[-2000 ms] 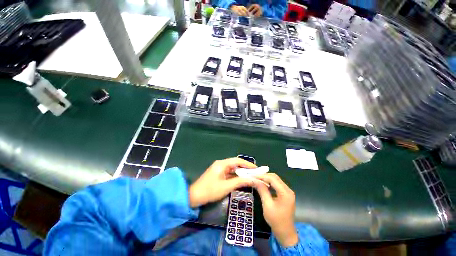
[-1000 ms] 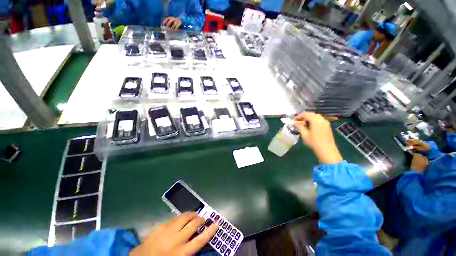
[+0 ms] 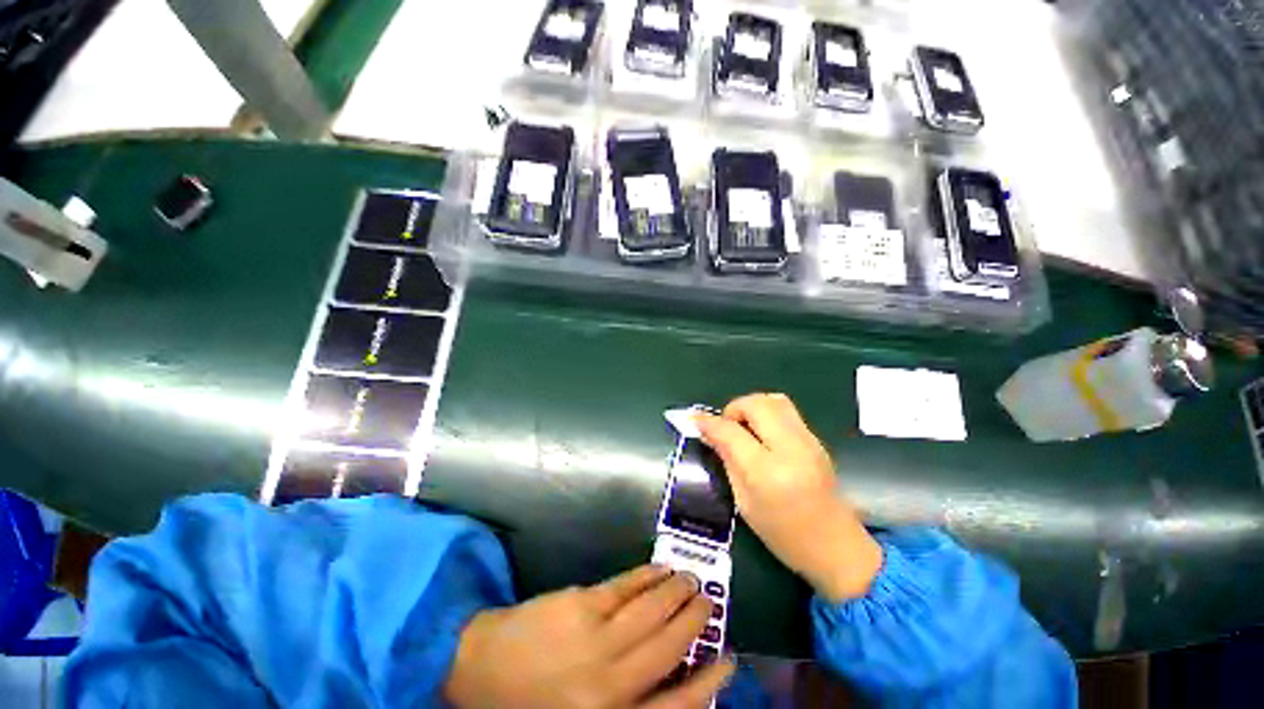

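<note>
An open flip phone (image 3: 699,501) lies on the green bench, dark screen away from me and white keypad toward me. My left hand (image 3: 589,644) lies over the keypad with its fingers on it and holds the phone down. My right hand (image 3: 785,478) is at the top of the screen, its fingertips pinching a small white wipe (image 3: 685,421) against the screen's upper edge. Much of the wipe is hidden by the fingers. A strip of black film rectangles (image 3: 376,341) lies flat left of the phone.
A clear tray (image 3: 638,292) of dark phones stands beyond, partly on a white board. A white square (image 3: 911,403) and a tipped-looking white bottle with a yellow band (image 3: 1090,387) are at right. A white device (image 3: 49,238) and a small dark square (image 3: 183,201) are at far left.
My right hand has left the bottle and come to the phone's screen with the wipe. My left hand stays on the keypad; the phone now points more straight away from me. The view has shifted.
</note>
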